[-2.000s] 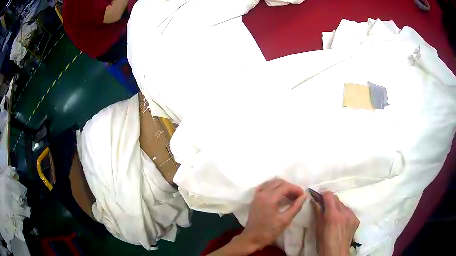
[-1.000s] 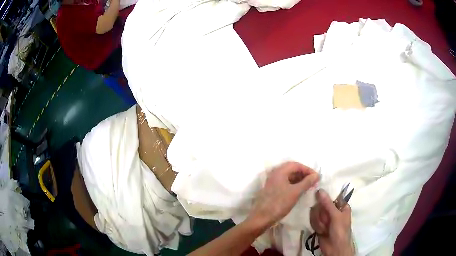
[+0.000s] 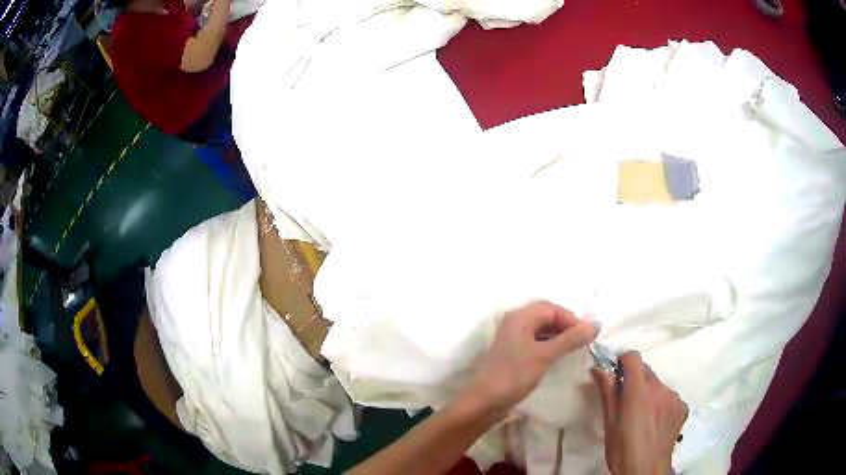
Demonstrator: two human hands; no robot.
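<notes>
A large heap of overexposed white cloth point(image 3: 417, 223) covers much of the view in front of me. My left hand point(image 3: 529, 357) pinches a bit of the white cloth between thumb and index finger. My right hand point(image 3: 642, 413) holds small silvery thread snips point(image 3: 605, 358), their blades pointing up and left, close to my left fingertips. Whether the blades touch cloth or thread is too small to tell. A tan paper label point(image 3: 641, 182) and a grey-blue one point(image 3: 681, 177) lie side by side on the cloth.
A red table point(image 3: 529, 70) shows behind the heap. To the left, white cloth point(image 3: 218, 325) drapes over a brown cardboard box point(image 3: 289, 278), beside a yellow handle point(image 3: 90, 336). A person in red point(image 3: 158, 65) sits at upper left. The floor point(image 3: 130, 199) is green with a yellow-striped line.
Since one second ago, the snips have turned from pointing up and right to pointing at my left fingertips, and my right hand has rotated. The black loop below it no longer shows. My left hand stays pinched.
</notes>
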